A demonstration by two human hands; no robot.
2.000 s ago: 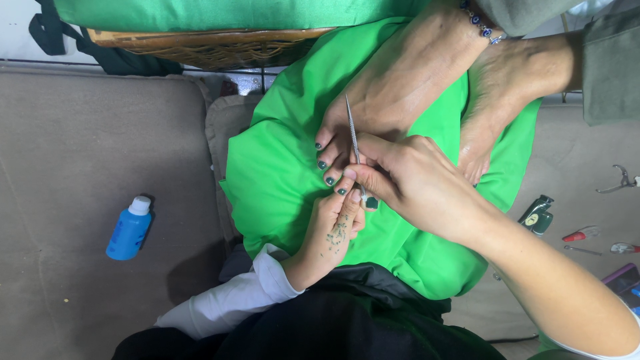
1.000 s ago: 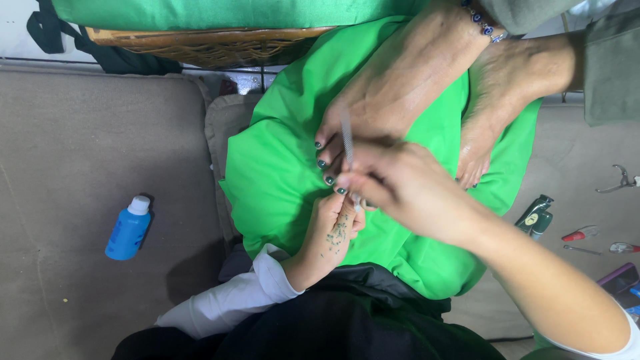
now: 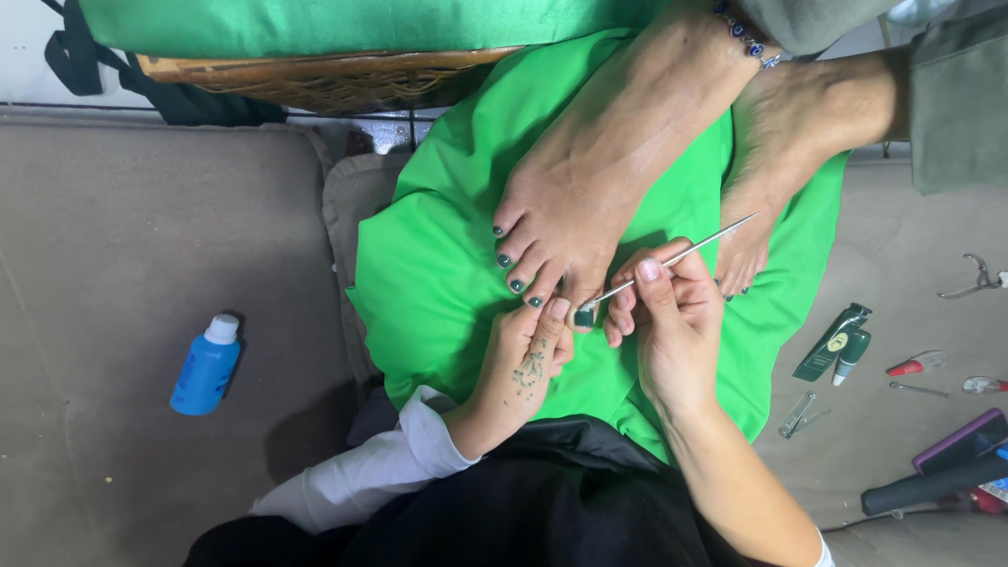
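My right hand [image 3: 669,307] pinches a thin metal nail tool [image 3: 713,238], its lower tip at the cuticle of the big toe of a person's foot [image 3: 598,165]. The toenails carry dark green polish; the big toenail [image 3: 584,316] shows a pale patch near the tool tip. My left hand [image 3: 524,354], with green smears on its back, grips the foot at the toes beside the big toe. A second foot [image 3: 776,150] rests on the bright green cloth [image 3: 441,260] over my lap.
A blue bottle with a white cap [image 3: 206,366] lies on the grey cushion at left. At right lie a green tube [image 3: 832,342], a small green bottle [image 3: 850,357], nail clippers [image 3: 797,414], a cuticle nipper [image 3: 976,277] and a purple-edged phone [image 3: 962,441]. A wicker-sided seat [image 3: 331,79] stands at the top.
My right hand has moved off the front of the big toe, and the tool, upright before, now slants up to the right. The big toenail now shows. My left hand remains at the toes.
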